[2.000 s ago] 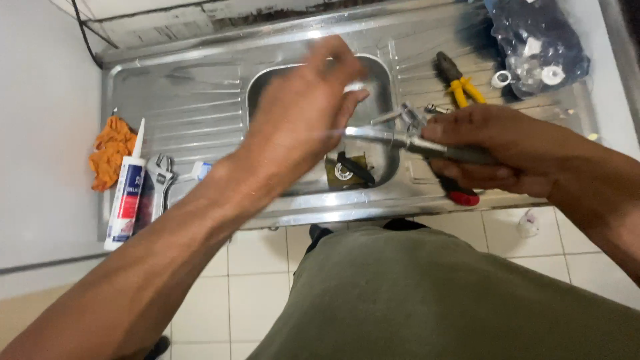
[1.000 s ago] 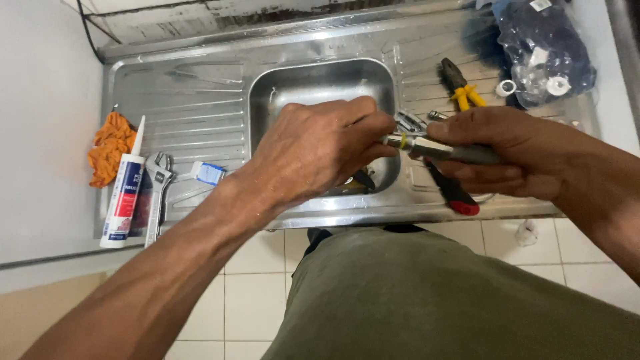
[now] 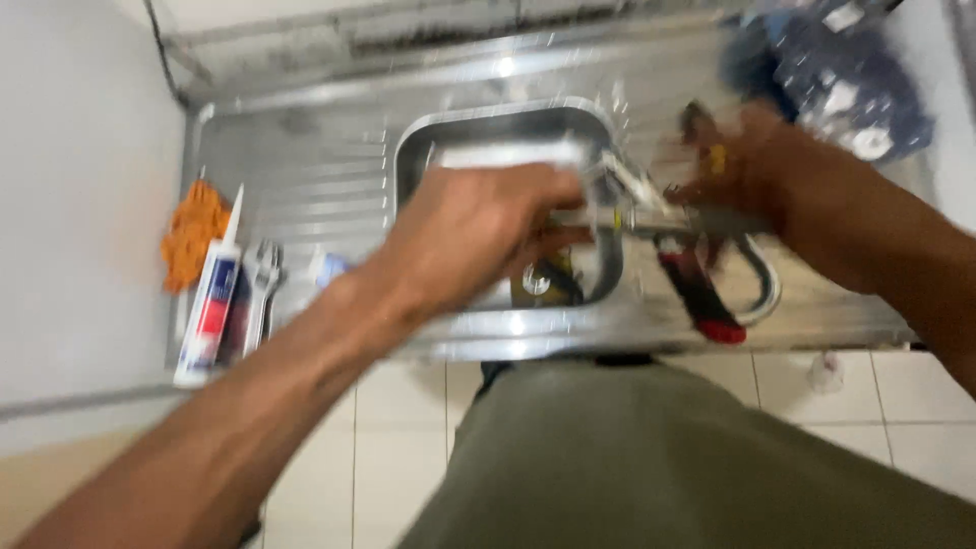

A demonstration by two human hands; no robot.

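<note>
A metal faucet part (image 3: 656,223) with a thin yellow band is held level over the right rim of the steel sink basin (image 3: 415,137). At its left end the fingers of my left hand (image 3: 488,221) are closed round it. My right hand (image 3: 785,183) is at its other end, blurred, its fingers partly spread; whether it grips the part cannot be told. Just below lies a tool with a black and red handle (image 3: 701,297), beside a curved metallic hose or tube (image 3: 766,286). Pliers with yellow handles (image 3: 698,126) are partly hidden behind my right hand.
On the left drainboard (image 3: 305,152) are an orange cloth (image 3: 194,236), a sealant cartridge (image 3: 212,313), an adjustable wrench (image 3: 263,293) and a small blue and white packet (image 3: 330,267). A dark item (image 3: 549,280) lies in the basin. A clear plastic bag (image 3: 846,91) sits at the back right.
My right hand's fingers have loosened and spread, and the hand has moved up along the part. My left hand stays at the part's left end. The curved hose or tube now shows more fully.
</note>
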